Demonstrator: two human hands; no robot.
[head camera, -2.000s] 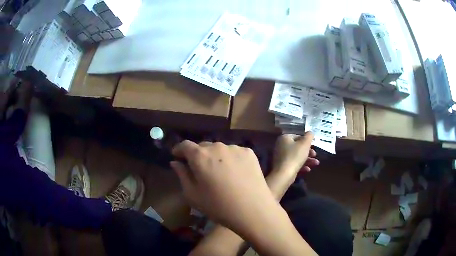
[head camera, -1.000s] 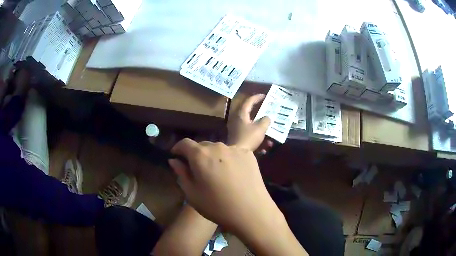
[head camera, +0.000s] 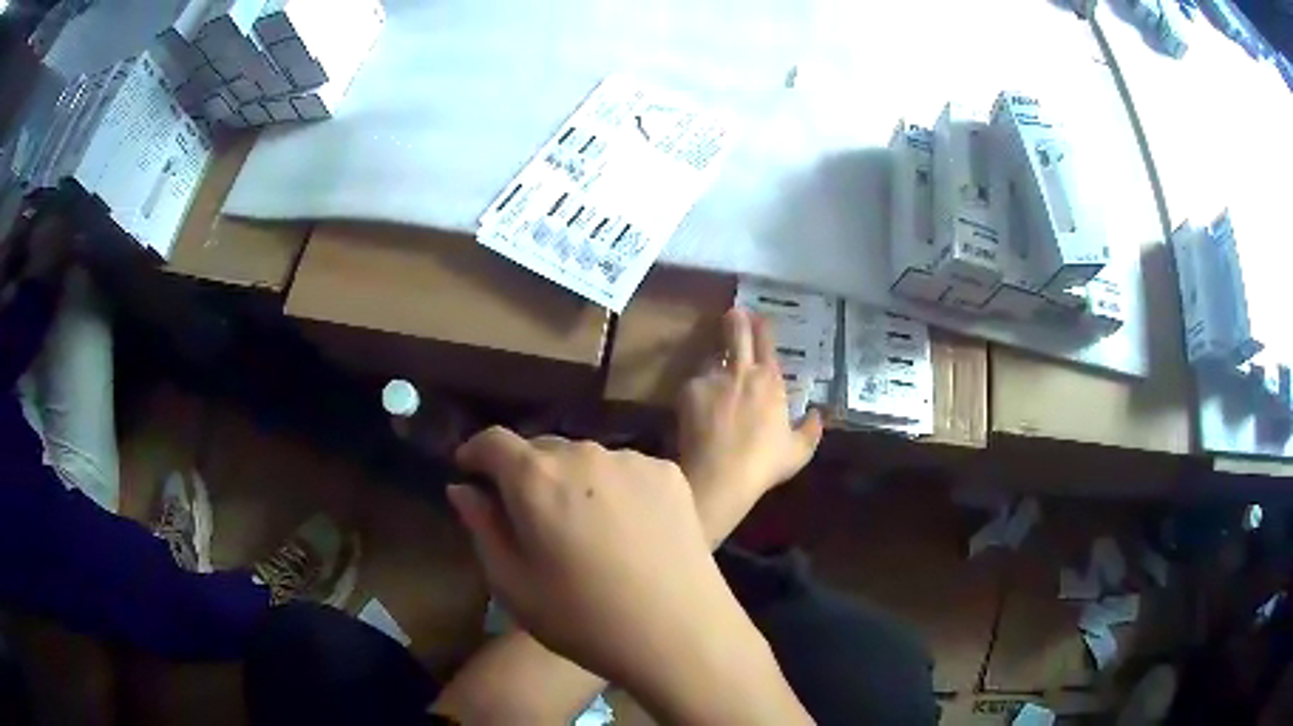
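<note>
My left hand (head camera: 745, 419) reaches across under the right forearm. Its palm is down, and its fingertips rest on the left stack of folded leaflets (head camera: 804, 338) at the table edge, with the thumb apart. A second stack of folded leaflets (head camera: 888, 372) lies beside it on the right. My right hand (head camera: 579, 504) is off the table edge, back of the hand up, fingers curled; whether it holds anything is hidden. A pile of unfolded leaflets (head camera: 603, 192) lies flat on the white covering, left of the stacks.
Slim white cartons (head camera: 978, 213) stand on the white covering (head camera: 426, 128). More cartons (head camera: 277, 64) are at the back left and far right. Brown boxes (head camera: 454, 298) form the table edge. A person's purple sleeve (head camera: 114, 567) is at left. Paper scraps (head camera: 1106, 610) lie on the floor.
My left hand first drew a folded leaflet leftward off the stacks; now it lies flat on the left stack with no separate leaflet in its grip. My right hand keeps its curled pose.
</note>
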